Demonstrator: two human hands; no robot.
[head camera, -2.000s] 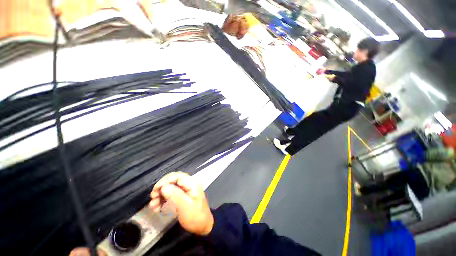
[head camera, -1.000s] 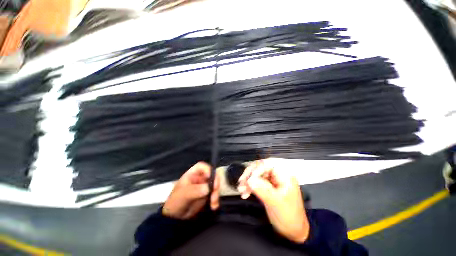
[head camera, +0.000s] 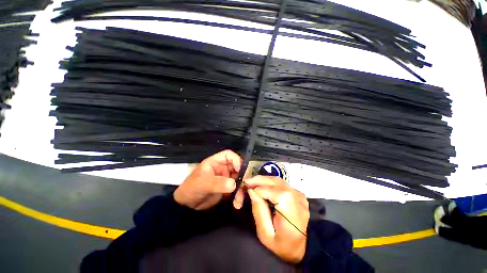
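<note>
A long black leather strap (head camera: 261, 98) stands up from my left hand (head camera: 211, 180), which is shut on its lower end. My right hand (head camera: 279, 213) holds a very thin dark applicator (head camera: 291, 221) like a pencil, its fingertips at the strap's lower end. The applicator's tip is hidden by the fingers. The paint pot (head camera: 271, 170), round with glossy black inside, is at the near table edge just beyond my right hand. The main strap pile (head camera: 160, 96) lies beyond both hands; some straps show tiny holes.
A thinner strap bundle (head camera: 342, 24) lies beyond the main pile, and another strap pile (head camera: 12, 53) lies at the far left. The white table (head camera: 26, 144) ends at a grey floor with yellow lines. A person's shoe and dark leg (head camera: 454, 223) show at the right.
The view has swung down and back to the table. My right hand has moved from beside the pot to the strap's lower end, and the thin applicator now shows. My left hand still holds the strap.
</note>
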